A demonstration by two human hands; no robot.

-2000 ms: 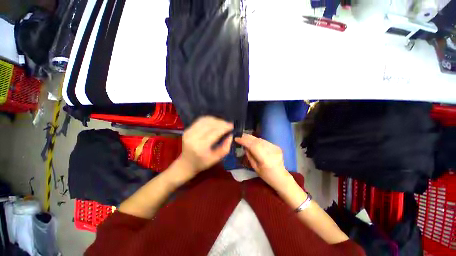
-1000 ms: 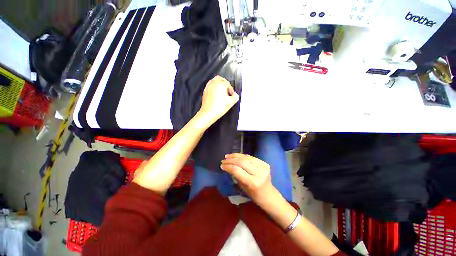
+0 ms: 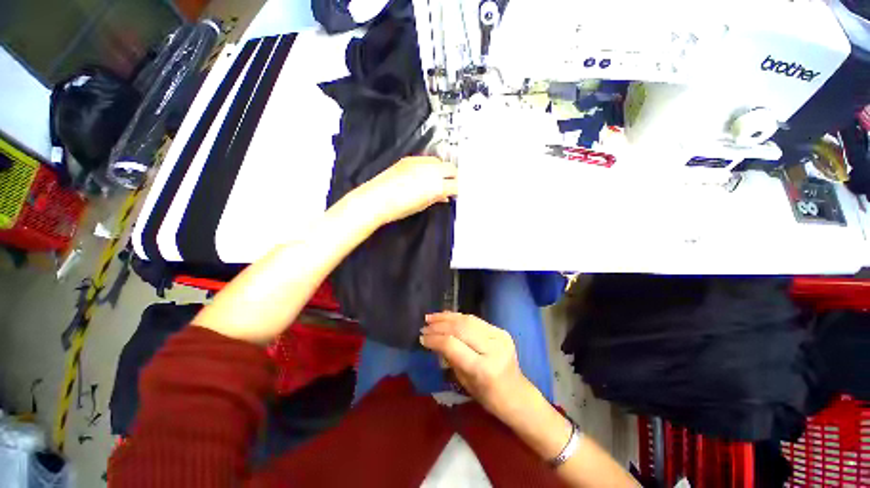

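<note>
The large black garment runs from the sewing machine's needle area down over the table's front edge onto my lap. My left hand lies on the cloth near its right edge, just below the presser foot area, pressing or holding it; its fingertips are at the cloth's edge. My right hand is below the table edge, fingers pinched at the hanging cloth's right edge. The white brother machine head is above right.
Black strips lie at the table's left. Red snips and dark scraps lie under the machine arm. A black cloth pile and a red crate are at lower right. A plastic-wrapped roll stands at upper left.
Earlier both hands were together at the cloth below the table edge. Now my left hand is up on the table near the needle area, and my head view has shifted to show the machine.
</note>
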